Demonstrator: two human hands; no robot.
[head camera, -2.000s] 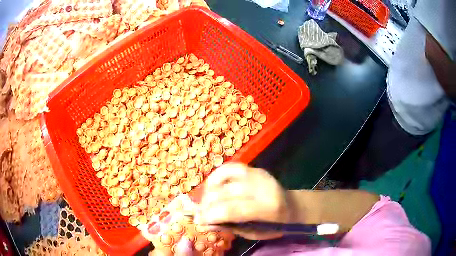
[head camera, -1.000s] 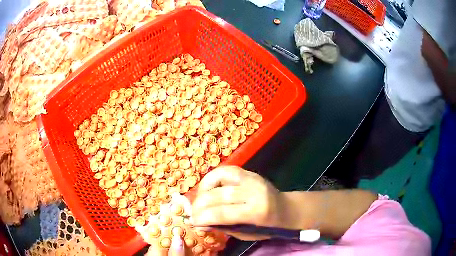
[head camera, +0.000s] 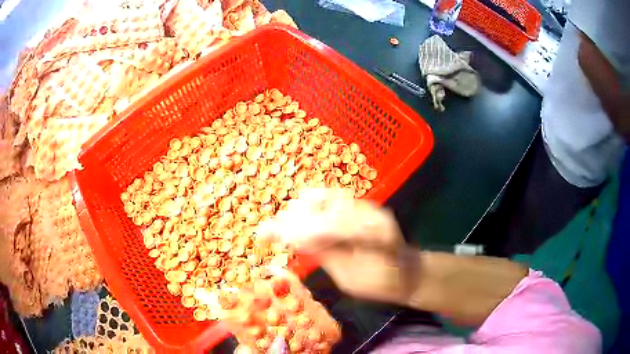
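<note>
My right hand (head camera: 345, 231) is blurred over the near right rim of the red-orange basket (head camera: 407, 148), fingers bent toward the small parts. A dark pen with a pale end (head camera: 470, 249) sticks out from it to the right. An orange moulded sheet (head camera: 297, 314) with raised round cups lies at the basket's near rim. Only a fingertip of my left hand (head camera: 278, 345) shows on the sheet, at the bottom edge. Many small round orange parts (head camera: 228, 187) fill the basket floor. Whether a loose part is between my right fingers is hidden by blur.
A heap of orange sheets (head camera: 62, 90) lies left of the basket, with holed waste web (head camera: 114, 321) below. Beyond are tweezers (head camera: 404, 83), a crumpled striped cloth (head camera: 445, 69), a bottle (head camera: 445, 15), clear plastic (head camera: 366, 8) and a second basket (head camera: 494, 26). A person in a light shirt (head camera: 577, 124) is at right.
My right hand has moved up and away from the sheet, over the basket, and the pen end has risen. The sheet shows more fully. The whole view has shifted slightly.
</note>
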